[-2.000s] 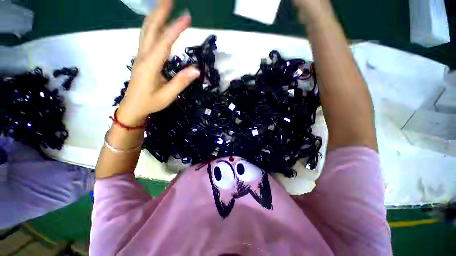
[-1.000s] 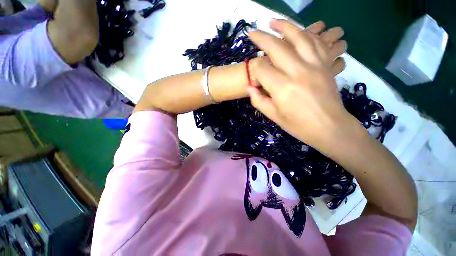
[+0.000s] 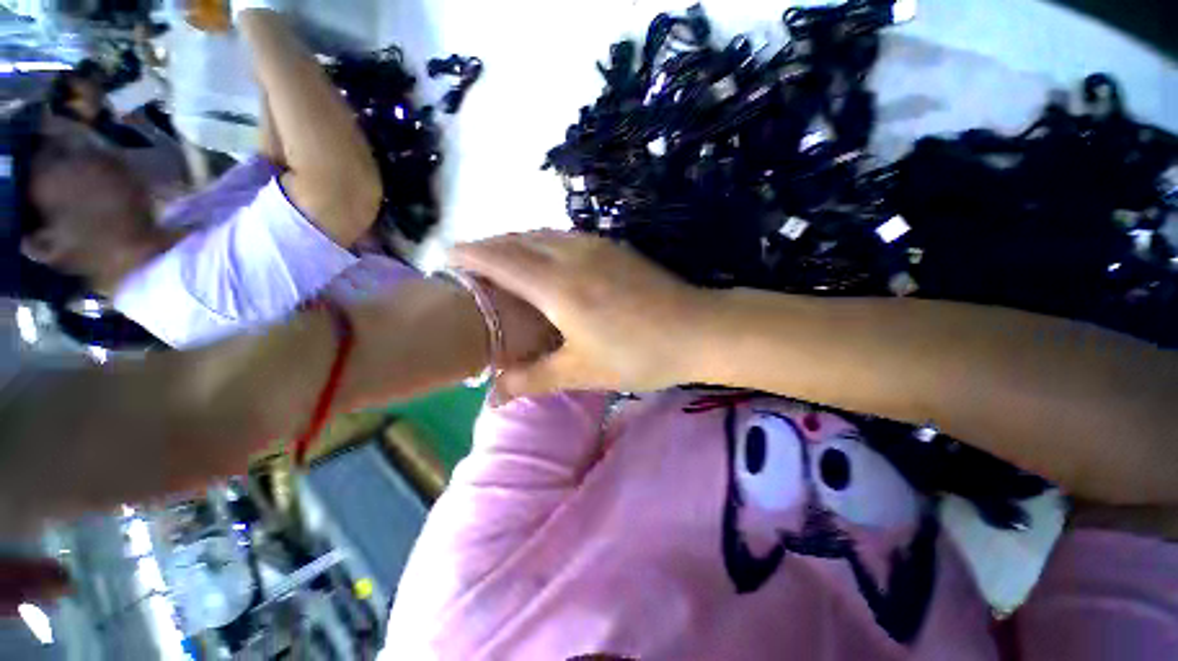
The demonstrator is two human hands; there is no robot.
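Observation:
A large heap of black coiled charging cables [image 3: 762,194] with small pale plug ends lies on the white-covered ledge [image 3: 988,65]. My right hand [image 3: 588,310] lies across the front of the heap, its fingers wrapped around my left forearm by the pale bracelet. My left arm reaches to the left, with a red string on it. My left hand [image 3: 78,446] is large, blurred and cut off by the left edge. Its fingers cannot be made out. No cable shows in my right hand.
At the upper left is a neighbour [image 3: 233,258] in light purple with an arm stretched out, beside a second cable pile [image 3: 401,142]. An orange object [image 3: 207,13] is at the top left. A grey box-shaped object [image 3: 368,504] stands low down, near green floor [image 3: 446,420].
The view has turned left. My hands were apart, then crossed over the heap. Now my right hand is around my left forearm, and my left hand has swung to the left edge.

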